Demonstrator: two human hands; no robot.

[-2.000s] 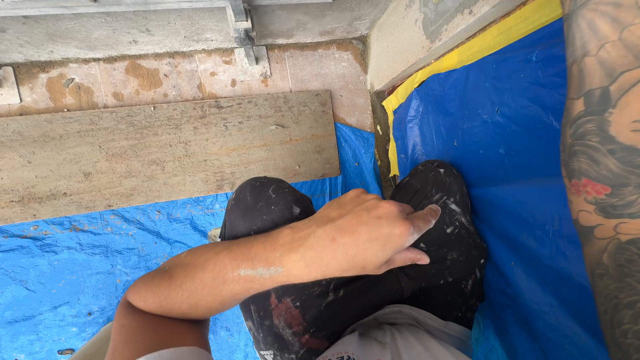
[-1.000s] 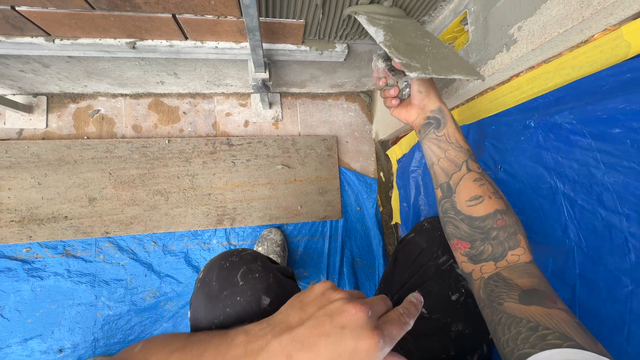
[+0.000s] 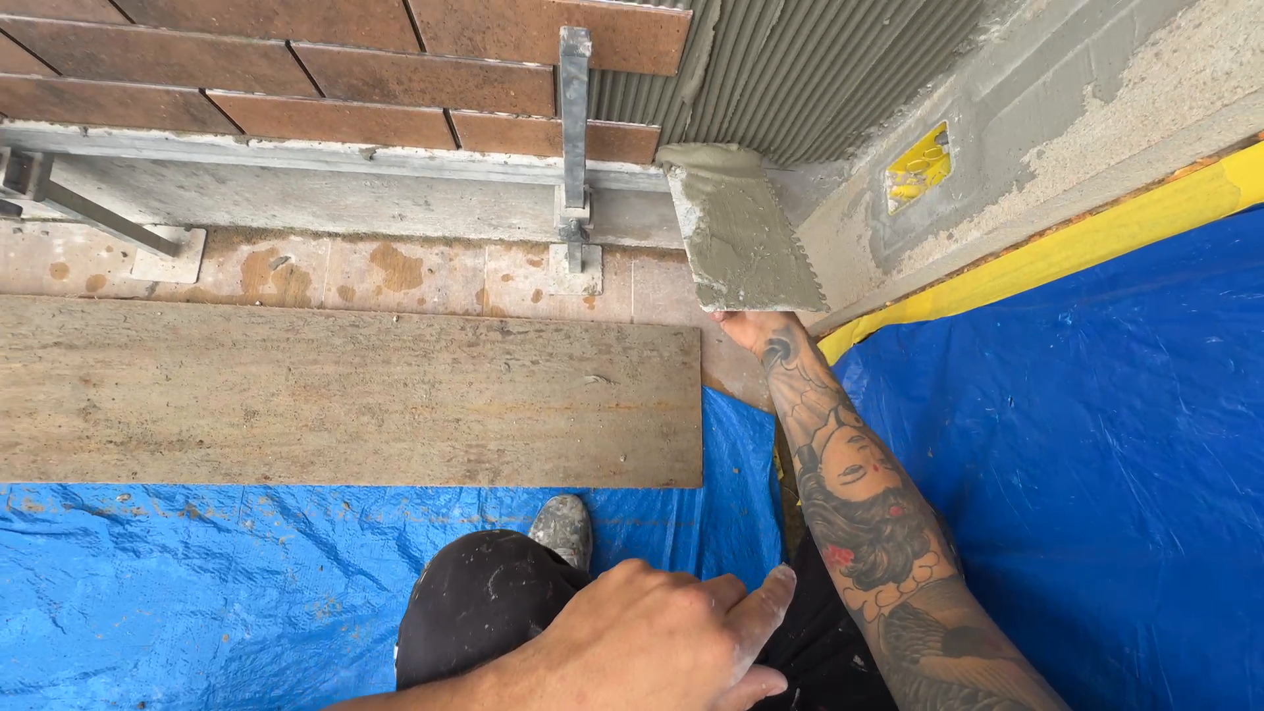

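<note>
My right hand (image 3: 752, 328) grips a notched trowel (image 3: 746, 232), its handle hidden under the blade. Grey mortar coats the blade, thickest along its top edge, which meets the bottom of the combed mortar (image 3: 790, 79) on the wall. Brown rectangular tiles (image 3: 425, 84) cover the wall to the left of that ridged mortar. My left hand (image 3: 681, 632) hangs over my knees with nothing in it, its fingers loosely bent and the thumb apart from the index finger.
A metal bracket (image 3: 575, 118) stands before the tiles, above a metal rail (image 3: 346, 158). A long board (image 3: 355, 395) lies on blue plastic sheeting (image 3: 247, 592). Yellow tape (image 3: 1047, 247) edges the sheet at right. A yellow electrical box (image 3: 918, 168) sits in the side wall.
The view has tilted up toward the wall. The trowel, out of sight two seconds ago, has come down from a second ago and its blade now lies nearer the lower edge of the ridged mortar.
</note>
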